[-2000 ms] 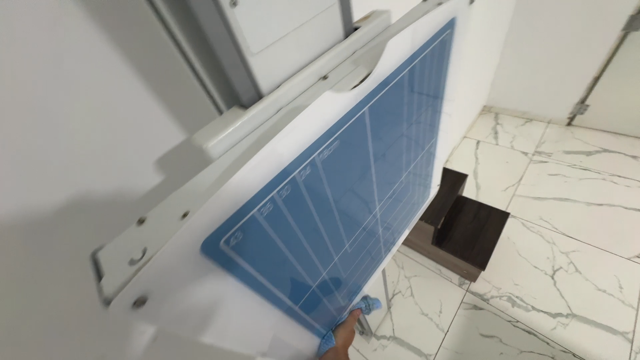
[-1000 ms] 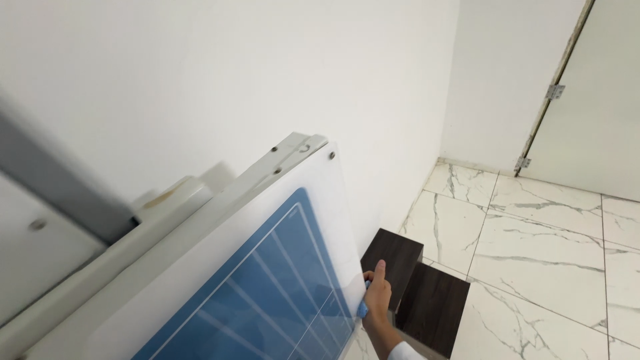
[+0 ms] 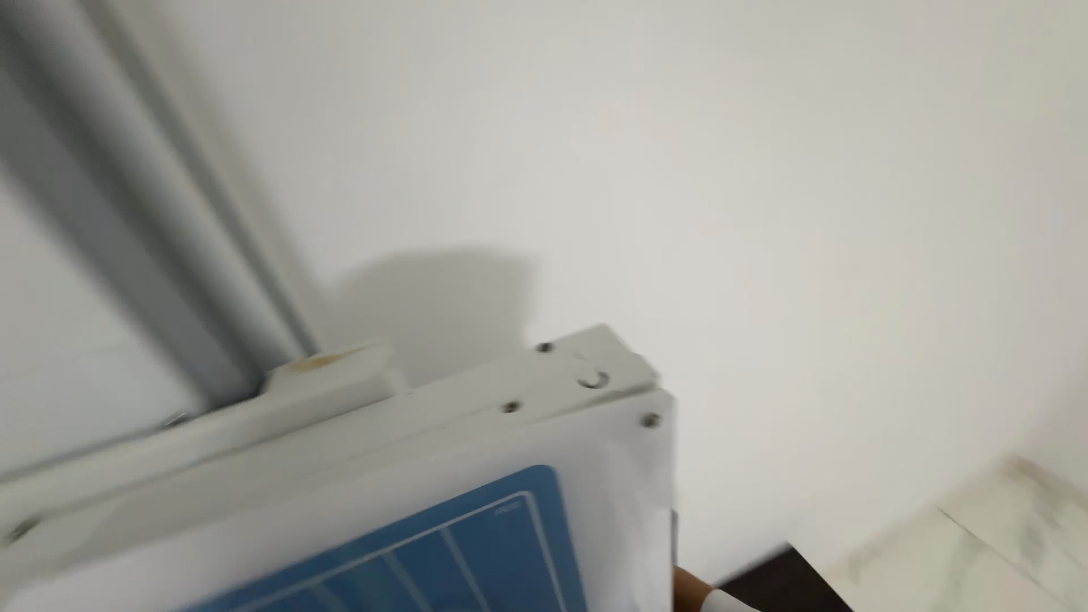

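A white wall-mounted panel unit (image 3: 408, 476), with a blue, white-lined face (image 3: 476, 544), fills the lower left and middle of the head view. Screws show along its top edge and near its corner. At the panel's right side, at the bottom of the picture, a small part of my right hand or wrist (image 3: 690, 589) shows beside a white sleeve (image 3: 729, 603). Its fingers are hidden by the panel, so what they hold cannot be seen. My left hand is out of view.
A grey metal column (image 3: 127, 221) rises at left behind the panel. The white wall (image 3: 722, 212) stands behind. A dark step stool (image 3: 790, 582) is partly visible at bottom, with marble-patterned floor tiles (image 3: 960, 544) at lower right.
My right hand, seen with a light blue cloth at the panel's edge in both earlier frames, is now mostly hidden behind the panel. The view has swung considerably.
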